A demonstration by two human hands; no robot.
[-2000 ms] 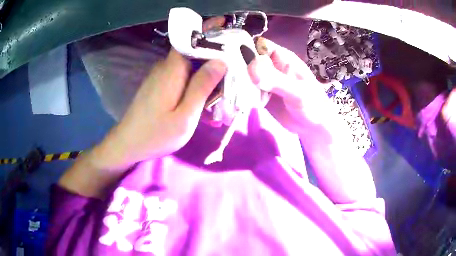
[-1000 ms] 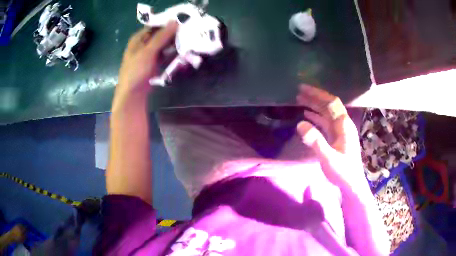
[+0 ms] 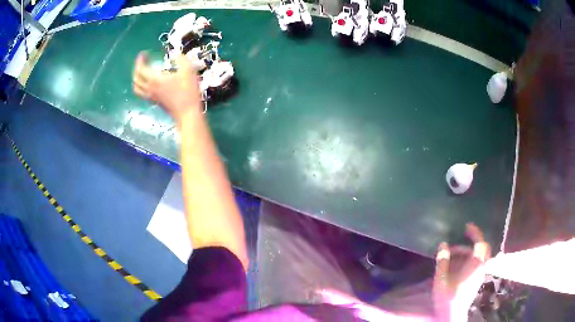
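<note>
White part-built scooter bodies [image 3: 216,74] lie in a loose cluster at the upper left of the green bench. My left hand [image 3: 165,87] reaches over the cluster's near left side. Its thumb stands apart from the fingers and no grip shows; the fingertips are blurred against the white parts. My right hand [image 3: 461,259] is at the bench's near edge at lower right, blurred, with fingers apart and nothing in it. A white glue bottle [image 3: 459,178] with a yellowish tip lies on the bench beyond my right hand.
Several white scooters with red spots [image 3: 342,22] stand at the bench's far edge. Another white bottle [image 3: 497,87] lies at the far right. A crate of dark and pale pieces [image 3: 498,303] is partly visible at lower right. Yellow-black tape [image 3: 82,234] crosses the blue floor.
The view has shifted to show more bench. My left hand has carried the scooter body left to the cluster and its fingers have parted. My right hand remains empty near the edge.
</note>
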